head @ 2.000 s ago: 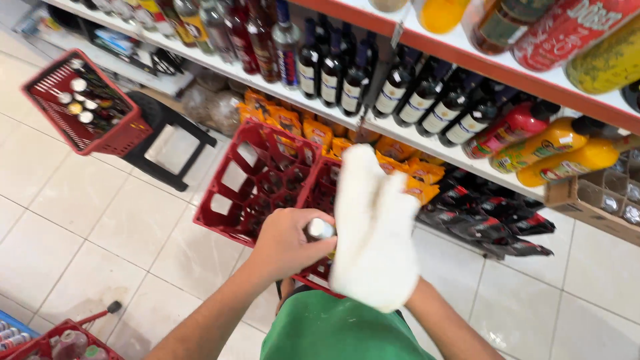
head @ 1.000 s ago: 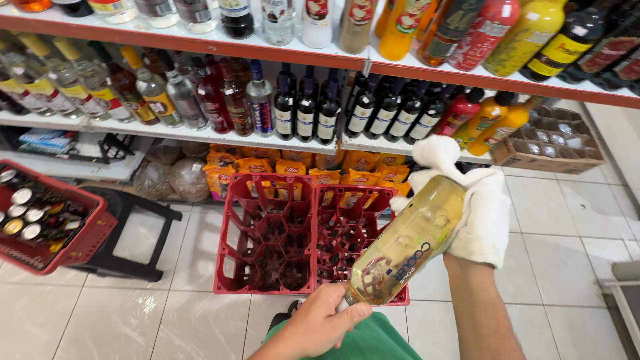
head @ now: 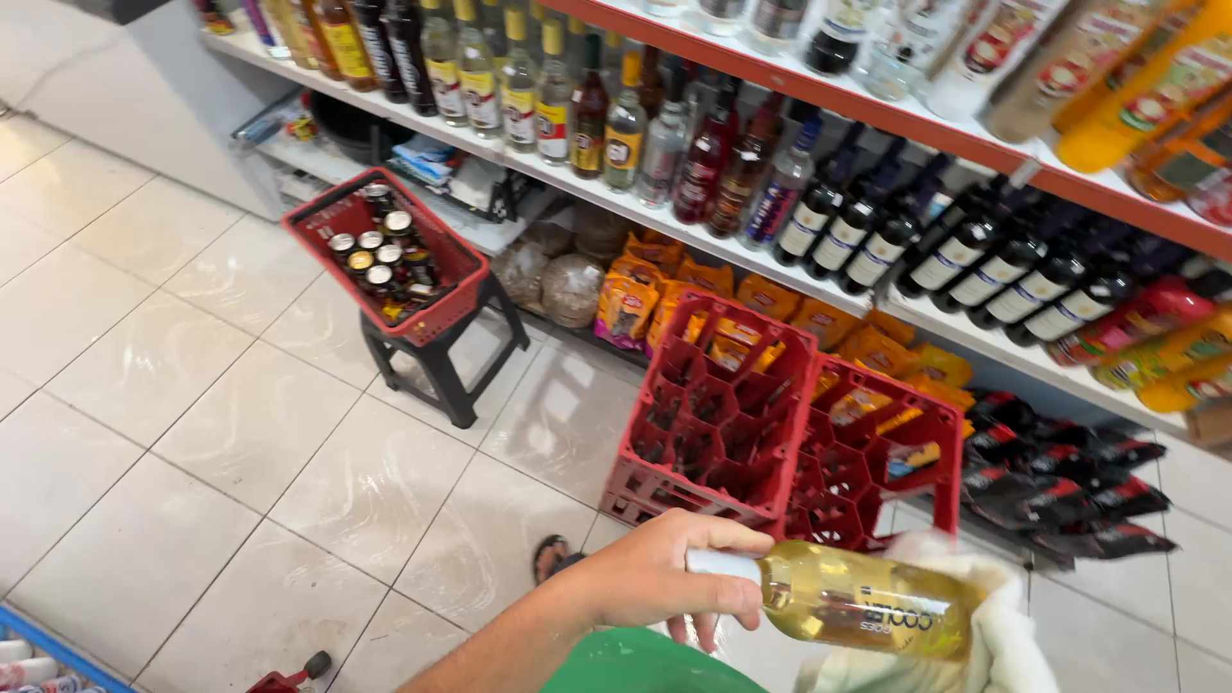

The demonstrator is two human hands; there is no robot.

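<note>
A clear glass bottle of pale yellow drink (head: 866,599) lies nearly level in front of me. My left hand (head: 679,577) grips it by the white-capped neck. Around its base is a white cloth (head: 996,626), which covers my right hand; the fingers themselves are hidden, but the cloth wraps the bottle's end. Just beyond the bottle, two red plastic bottle crates (head: 794,423) with divided compartments stand side by side by the shelves.
A red shopping basket (head: 433,322) holding several capped bottles or jars rests on a black stool (head: 448,371). Shelves (head: 674,226) packed with bottles run along the far side. Orange bags (head: 630,294) fill the lowest level, with dark bags (head: 1059,481) at the right.
The bottle has turned from steeply tilted to nearly level, with the cloth now around its base. The view has swung towards the left, showing more of the floor and the basket.
</note>
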